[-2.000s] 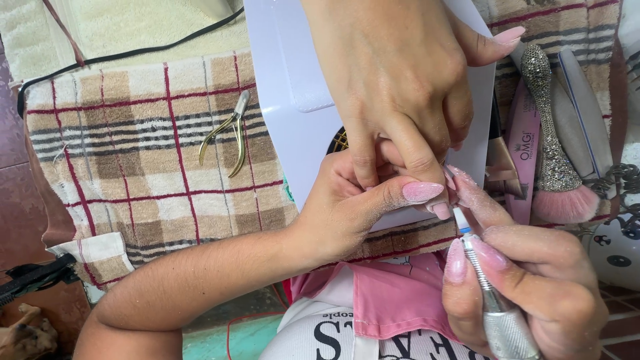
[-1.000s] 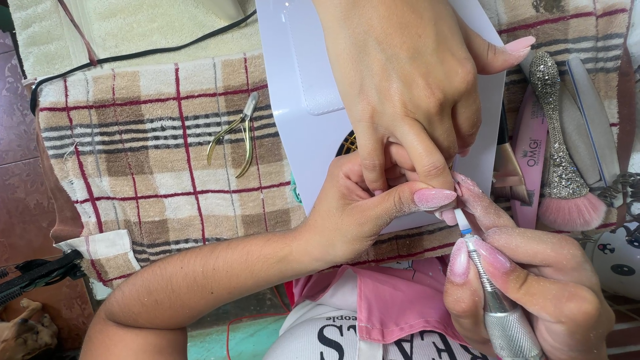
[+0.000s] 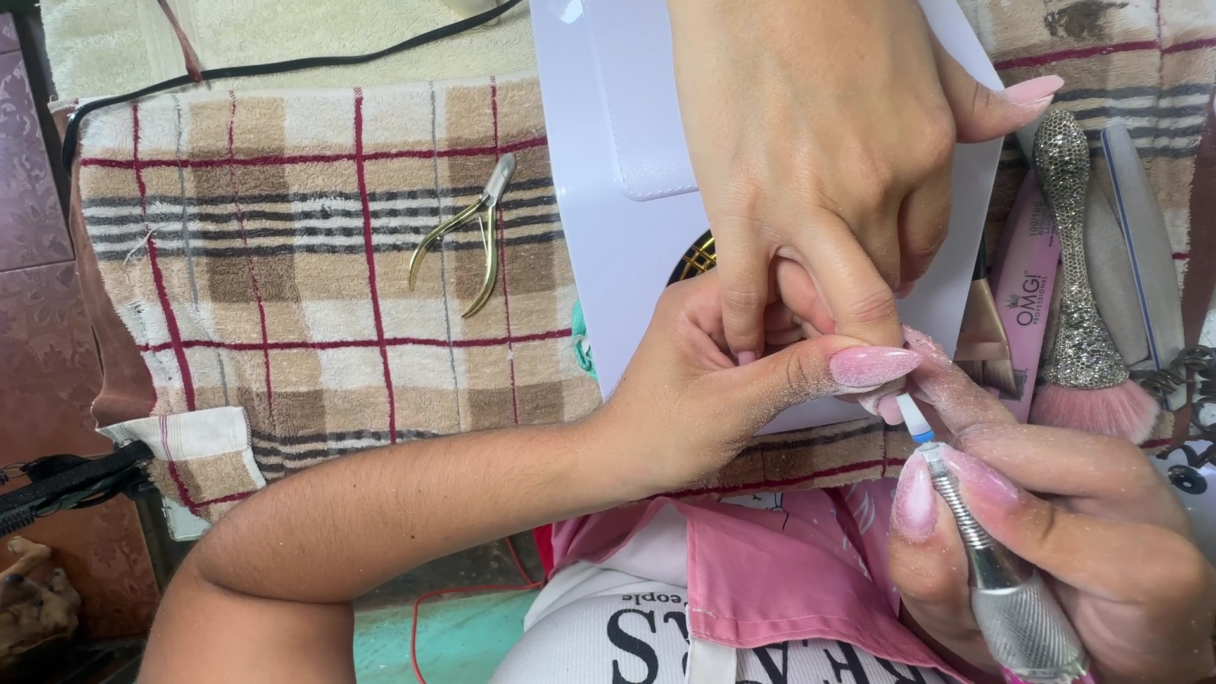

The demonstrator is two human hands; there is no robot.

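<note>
My left hand (image 3: 722,380), dusted with pale powder, grips a finger of another person's hand (image 3: 826,161), which reaches in from the top edge. Between the fingers of my right hand (image 3: 1073,513) is a silver electric nail drill (image 3: 1012,589). Its white bit (image 3: 914,418) with a blue collar points at the fingertip pinched by my left hand; whether it touches the nail is hard to tell. Both my hands have long pink nails. A white padded rest (image 3: 608,275) lies under the other person's hand.
Cuticle nippers (image 3: 470,233) with gold handles lie on a plaid towel (image 3: 313,294). At the right are a pink nail file (image 3: 1026,294), a brush with a glittery handle (image 3: 1073,266), a grey file (image 3: 1145,247) and a flat brush (image 3: 986,332). A black cable (image 3: 313,62) crosses the top left.
</note>
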